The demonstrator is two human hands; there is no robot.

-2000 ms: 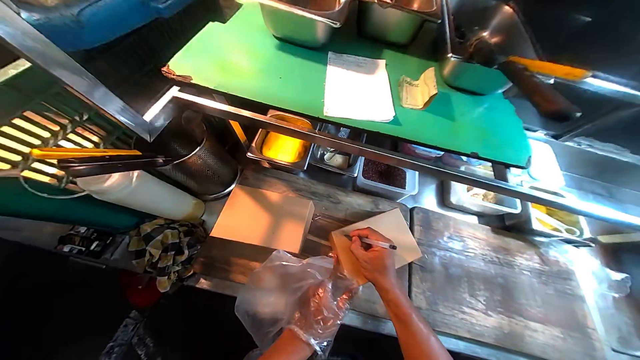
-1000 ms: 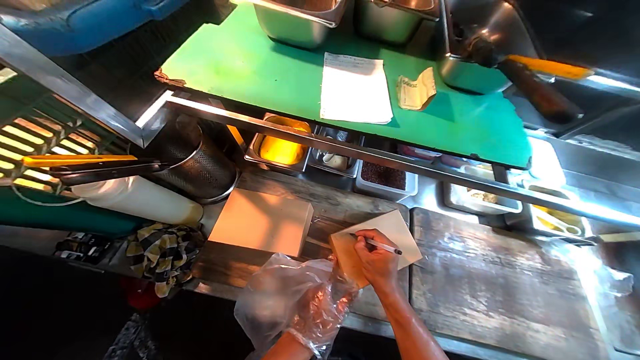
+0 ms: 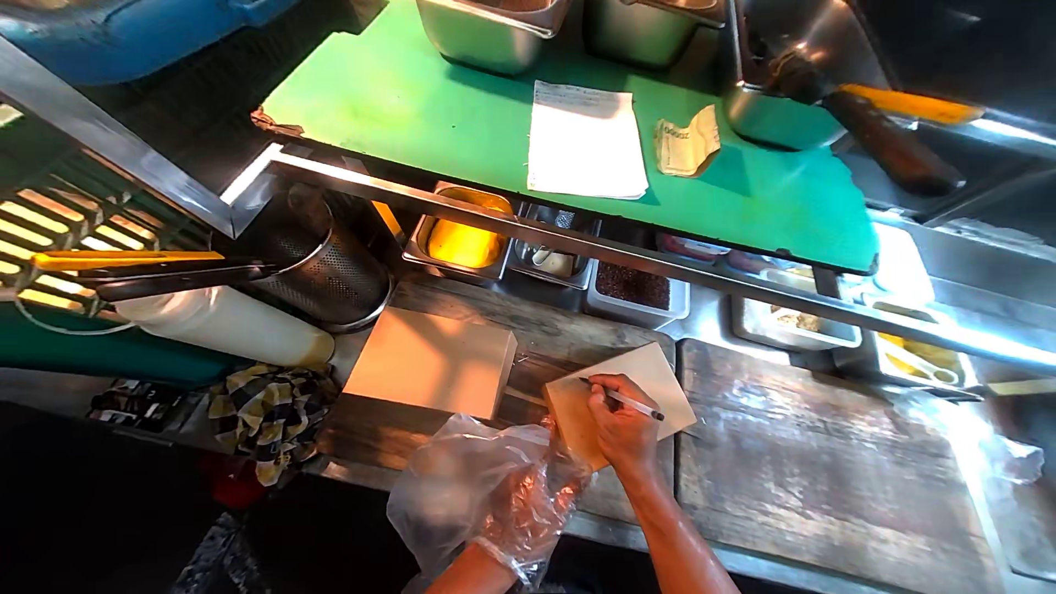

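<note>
My right hand (image 3: 623, 421) grips a pen (image 3: 631, 402), its tip on the top of a cardboard box (image 3: 660, 375). That box lies at an angle on a wooden board. My left hand (image 3: 532, 495) wears a clear plastic glove and rests against the near left edge of the same box; its fingers are partly hidden. A clear plastic bag (image 3: 445, 487) hangs loosely about the left hand and wrist. To the left, a second closed cardboard box (image 3: 429, 359) lies flat on the wood.
Above the boards runs a metal-edged shelf with a green mat (image 3: 412, 107), bearing a white paper (image 3: 586, 144), a banknote (image 3: 687, 144) and steel pans (image 3: 495, 37). Beneath sit food containers (image 3: 639, 293). A checked cloth (image 3: 268, 412), a white bottle (image 3: 239, 326) and a perforated steel cylinder (image 3: 338, 276) stand left.
My right hand with the pen has shifted slightly over the box top. My left hand stays at the box's edge.
</note>
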